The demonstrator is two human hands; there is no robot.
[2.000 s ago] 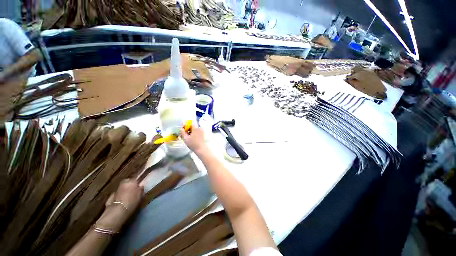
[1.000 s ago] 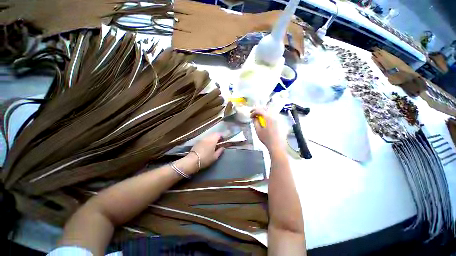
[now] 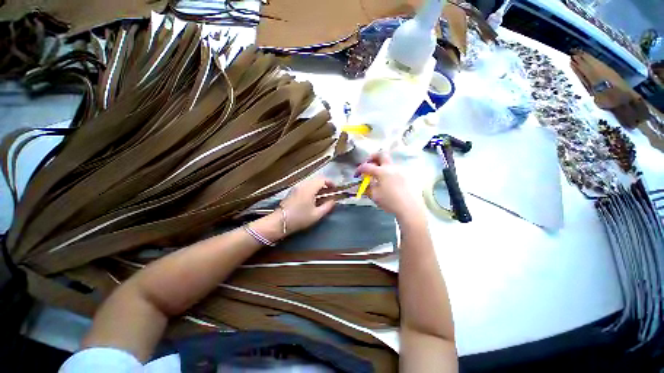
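Observation:
My left hand (image 3: 307, 204) holds the end of a brown strap (image 3: 338, 194) over the grey work board (image 3: 357, 226). My right hand (image 3: 386, 186) is at the same strap end and holds a yellow-handled brush (image 3: 364, 185), its yellow end pointing down. Whether the right fingers also touch the strap is hard to tell. A large fanned strap bundle (image 3: 182, 160) lies to the left. More straps (image 3: 320, 295) lie across the board near my apron. A second yellow handle (image 3: 357, 130) rests by the whitish glue bottle (image 3: 392, 91).
Right of my right hand lie a black-handled hammer (image 3: 453, 178) and a pale tape ring (image 3: 435, 198). A blue tape roll (image 3: 440, 91), a crumpled clear bag (image 3: 502, 95) and a white sheet (image 3: 524, 175) lie beyond. Thin dark strips (image 3: 633, 248) lie at far right.
The view has swung left and down since the earliest frame. My right hand has moved from beside the bottle to the strap end at my left hand, bringing the yellow brush.

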